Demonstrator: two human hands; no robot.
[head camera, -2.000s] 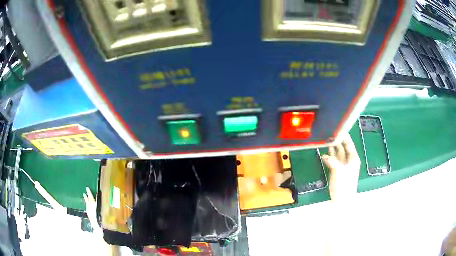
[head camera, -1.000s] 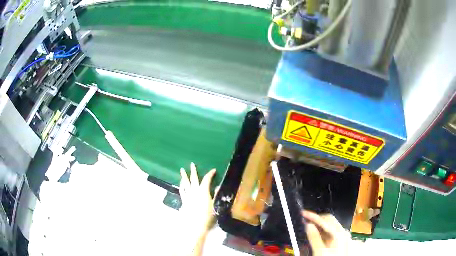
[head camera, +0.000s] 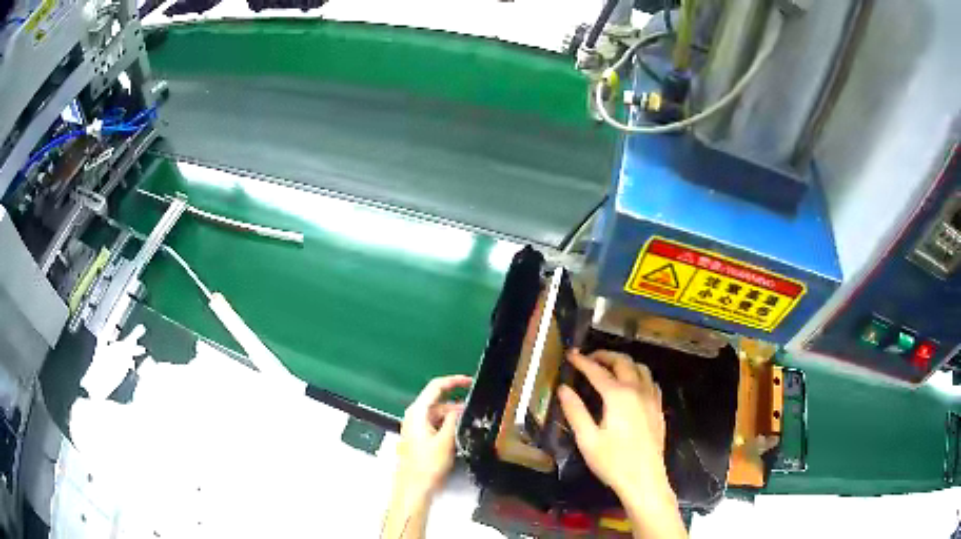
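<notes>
A thin phone frame with a pale rim stands tilted at the left orange-tan nest of the press. My right hand is at its right face, fingertips touching it or the black sheet beside it; its far side is hidden. My left hand is at the outer left edge of the black-edged fixture, fingers curled; whether it grips the edge is unclear. A black cover sheet lies over the press centre. The right orange nest is partly hidden by the press head.
The blue press head with a yellow warning label hangs above. A control panel is at right. A white-handled tool lies left on the green belt. A white glove lies far left. Another frame lies right of the press.
The view has turned from the control panel to the left nest. My right hand has brought the pale-rimmed frame from the right to the left nest. My left hand has moved to the fixture's edge.
</notes>
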